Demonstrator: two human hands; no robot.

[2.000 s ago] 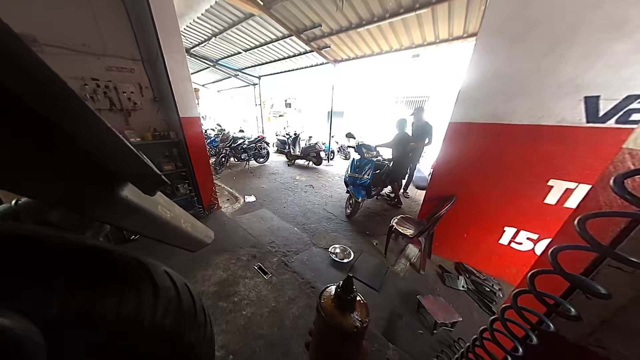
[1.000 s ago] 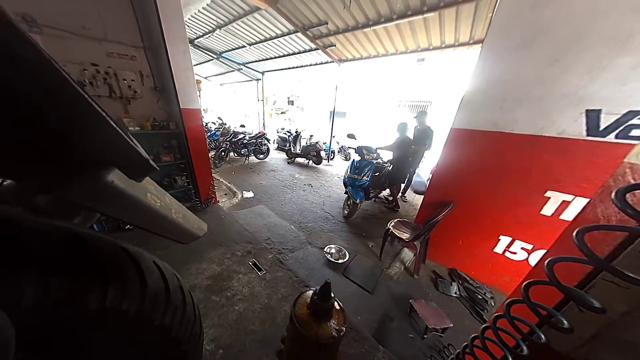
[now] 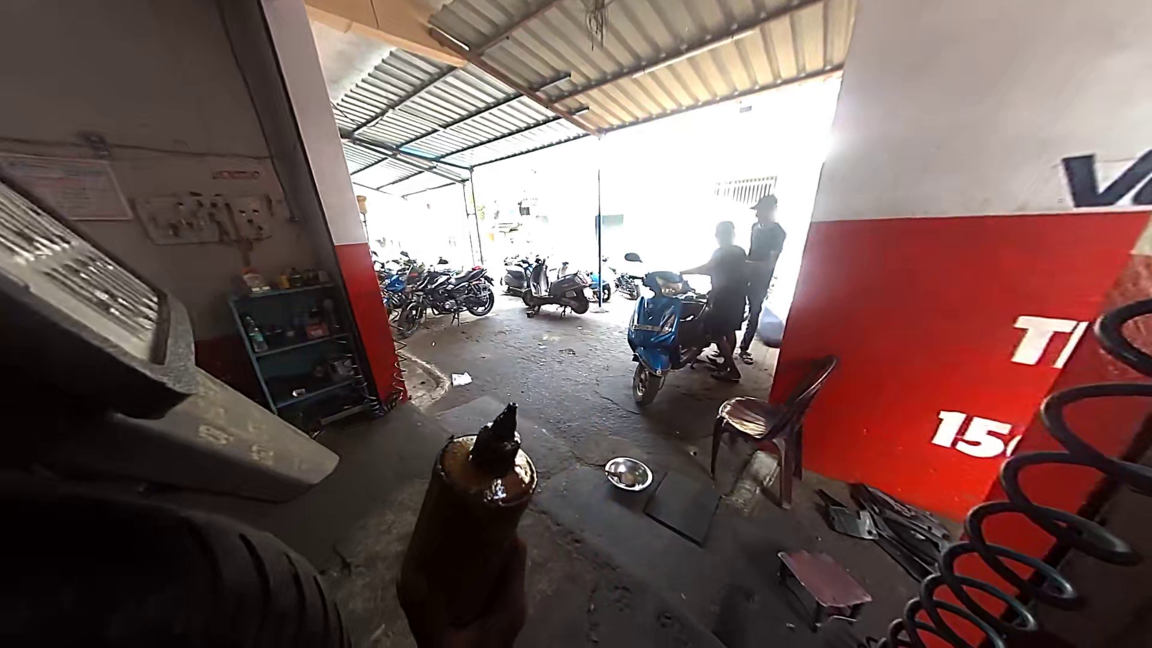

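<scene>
In my right hand (image 3: 510, 589), dim at the bottom of the view and left of the middle, is a dark bottle (image 3: 463, 526). Its top is wet, amber-brown and shiny, with a black pointed nozzle (image 3: 498, 439) standing up, and the bottle leans slightly. Shadow hides most of my fingers. My left hand is out of view. Left of the bottle are a large treaded tyre (image 3: 211, 576) and a grey vehicle body part (image 3: 243, 441).
A steel bowl (image 3: 628, 474) lies beside a dark floor plate (image 3: 684, 506). Nearby stand a plastic chair (image 3: 765, 418) and a low red stool (image 3: 825, 579). A black coiled hose (image 3: 1017, 513) hangs right. Beyond, two people (image 3: 742, 270) stand by a blue scooter (image 3: 655, 328); shelves (image 3: 297, 346) stand left.
The view has turned left, showing more of the shelves. The bottle appears higher and farther left in view, showing more of its body. The grey body part has also shifted in view.
</scene>
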